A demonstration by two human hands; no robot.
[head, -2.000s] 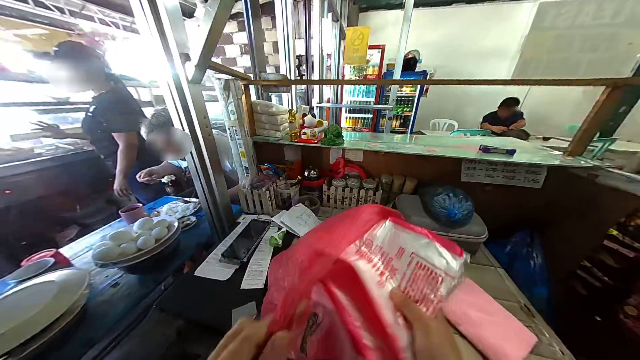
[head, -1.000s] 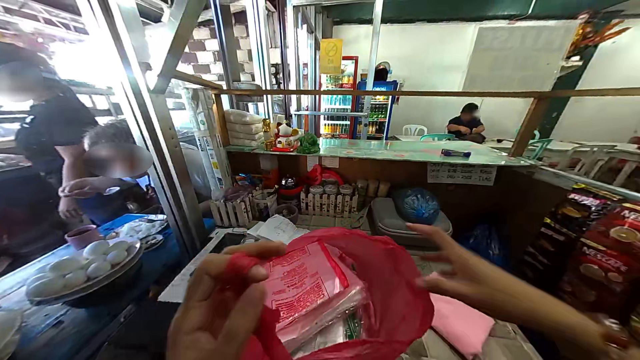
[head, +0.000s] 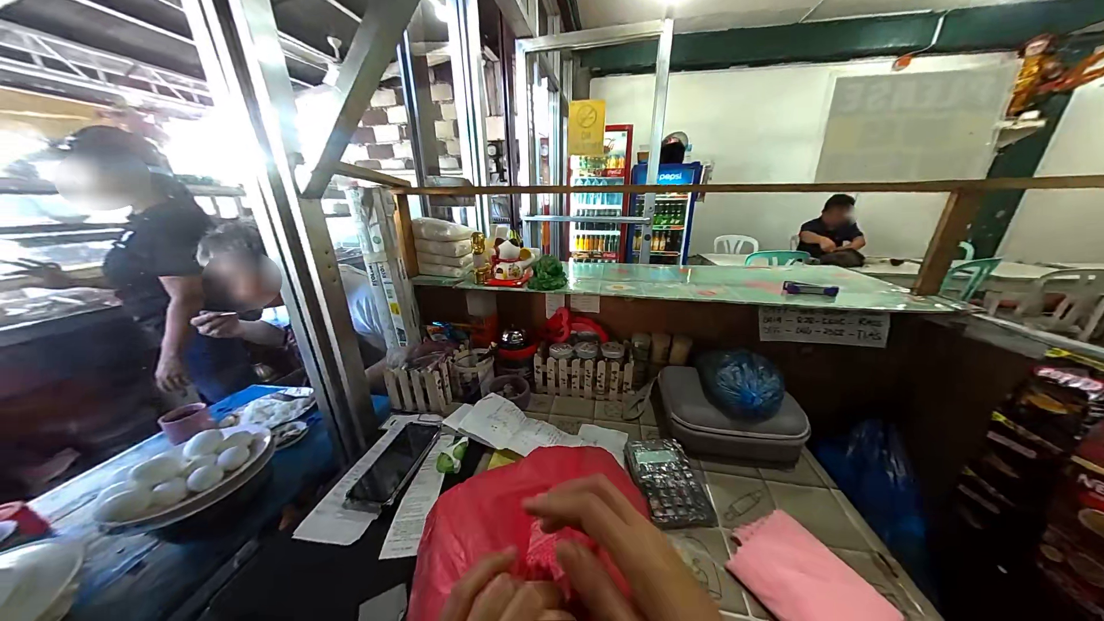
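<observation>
A red plastic bag (head: pixel 483 517) lies on the tiled counter, its top drawn together and its contents hidden. My left hand (head: pixel 504 595), low at the frame's bottom edge, has its fingers curled at the bag's gathered top. Over the same part, my right hand (head: pixel 625 552) pinches with bent fingers. Right of the bag is a calculator (head: pixel 669 485) in clear wrap, and farther right a pink cloth (head: pixel 806 569). Behind and left are paper slips (head: pixel 509 424) and a smartphone (head: pixel 394 466).
A grey case (head: pixel 733 418) bears a blue plastic bag (head: pixel 743 384). Small white picket-fence holders (head: pixel 585 375) with jars stand below the glass-topped ledge (head: pixel 681 285). A plate of eggs (head: pixel 185 511) is on the blue table at left, near two people. Another person sits beyond the ledge.
The red bag was open one second ago, showing a printed packet inside; its top is now gathered. My right hand has moved in from the right to the bag.
</observation>
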